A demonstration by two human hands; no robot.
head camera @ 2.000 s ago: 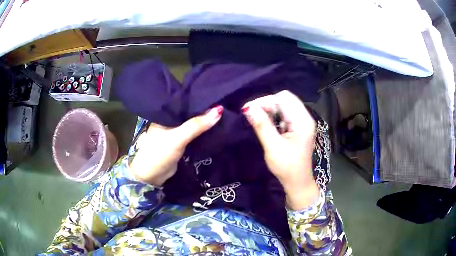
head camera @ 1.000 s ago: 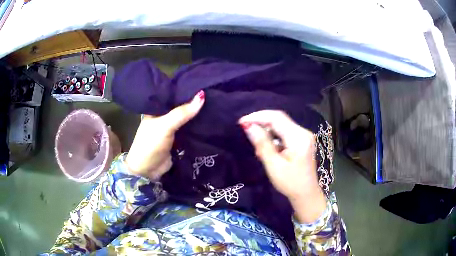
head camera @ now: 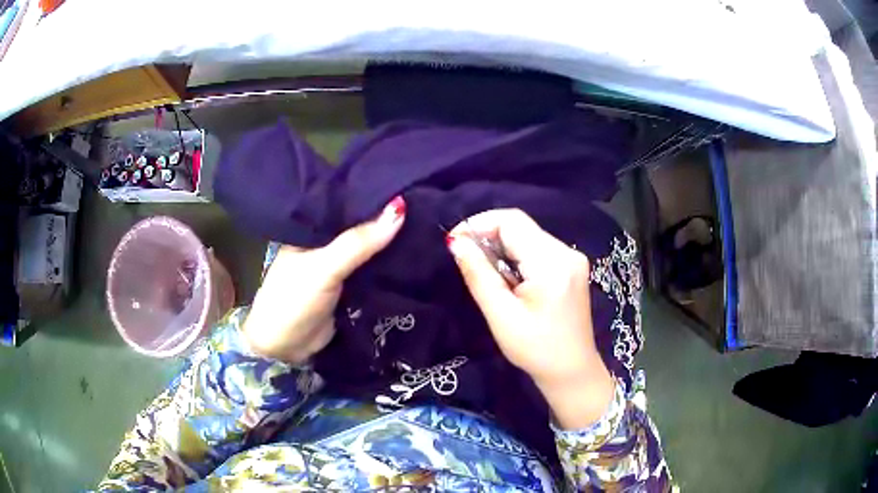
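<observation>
The dark purple garment (head camera: 414, 279) lies over my lap, with pale embroidery at its lower middle and along its right side. My left hand (head camera: 313, 279) grips the cloth at the left, its thumb on top and its fingers partly hidden under the fabric. My right hand (head camera: 529, 298) is over the garment to the right, thumb and forefinger pinched together. A tiny dark, thin tip, perhaps a needle (head camera: 443, 228), shows at the fingertips. Something silvery, which looks like thread snips (head camera: 503, 265), sits inside my right palm, mostly hidden by the fingers.
The white-covered table (head camera: 433, 29) crosses the top. A pink bin (head camera: 159, 286) and a white box of spools (head camera: 154, 168) stand on the floor at left. A grey-covered, blue-edged box or cabinet (head camera: 799, 241) stands at right, with dark cloth (head camera: 804, 390) below it.
My right hand has moved slightly left and up since a second ago, closer to my left thumb. My left hand still holds the cloth, its thumb slightly lower and further right.
</observation>
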